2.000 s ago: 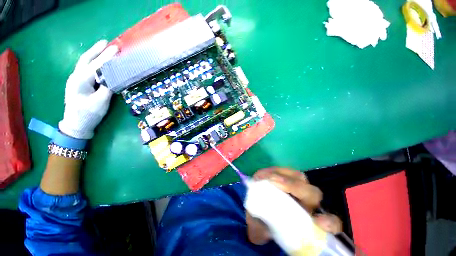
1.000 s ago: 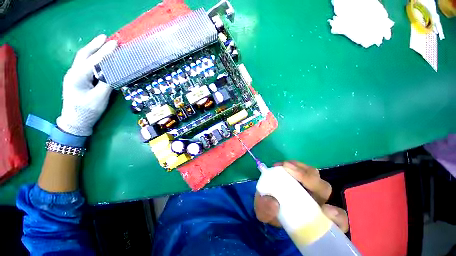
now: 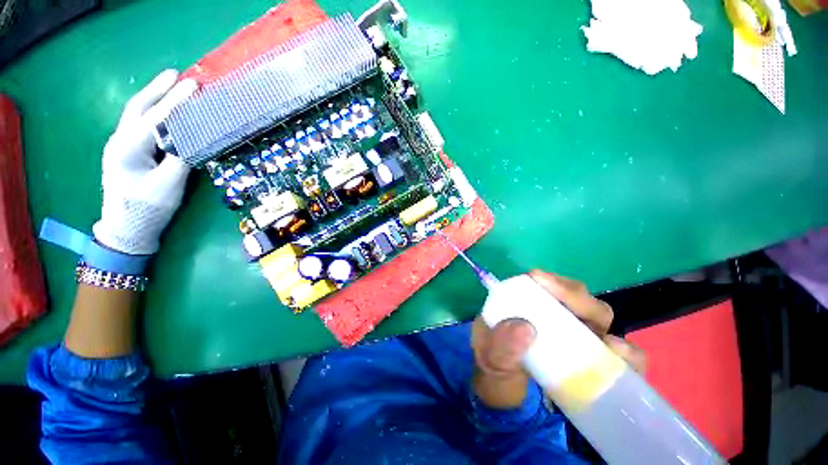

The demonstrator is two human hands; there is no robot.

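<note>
A green circuit board [image 3: 318, 195] crowded with parts lies tilted on a red foam pad [image 3: 381, 281]. A silver finned heat sink [image 3: 272, 89] runs along its upper edge. My left hand [image 3: 145, 168], in a white knit glove, grips the heat sink's left end. My bare right hand [image 3: 545, 327] holds a large white dispensing syringe [image 3: 590, 368] with a yellowish band. Its thin needle [image 3: 465, 257], with a purple hub, points at the board's lower right edge, near a yellow part [image 3: 418, 211]. Whether the tip touches the board cannot be told.
Another red foam pad [image 3: 16, 218] lies at the left edge of the green bench [image 3: 581, 173]. Crumpled white cloth or paper [image 3: 643, 34] and a yellow tape roll [image 3: 750, 20] are at the upper right. A red sheet [image 3: 694, 372] is below the bench edge.
My right hand and the syringe have moved right, taking the needle tip along the board's lower edge towards its right corner. My left hand still holds the heat sink. The view has shifted slightly.
</note>
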